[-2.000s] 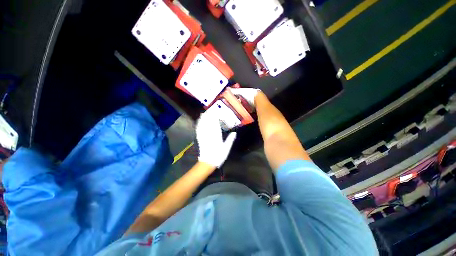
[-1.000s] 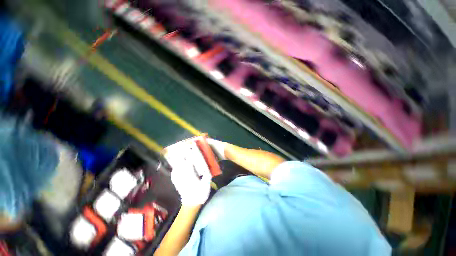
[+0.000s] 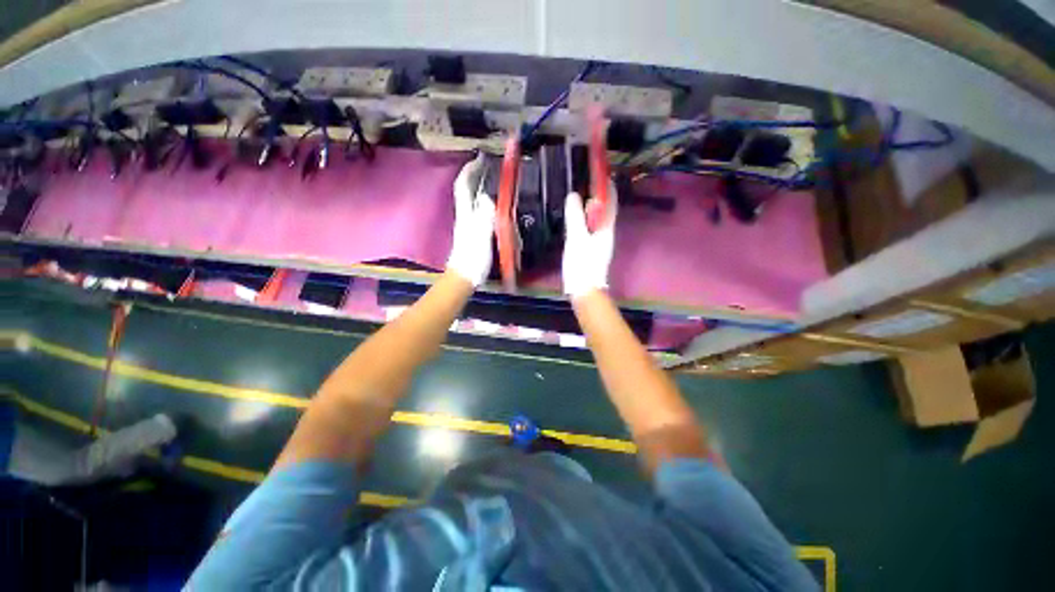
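Note:
A stack of black units [image 3: 544,202] with red trays [image 3: 508,220] stands on edge on the pink-matted shelf [image 3: 382,214] in front of me. My left hand [image 3: 471,231], in a white glove, presses on the left side of the stack. My right hand [image 3: 588,245], also gloved, holds its right side at another red tray [image 3: 598,168]. The units are between my two palms. Whether the stack's lower edge rests on the mat is hard to tell.
Off-white power strips [image 3: 619,100] with black adapters [image 3: 469,120] and hanging cables run along the shelf's rear. A lower tier [image 3: 324,291] holds more units. An open carton [image 3: 939,385] stands on the green floor at the right. Cartons line the rack's right end.
The view has turned from the black bin, past the aisle, to the rack. The stack I held over the floor is now at the shelf, on edge between both hands.

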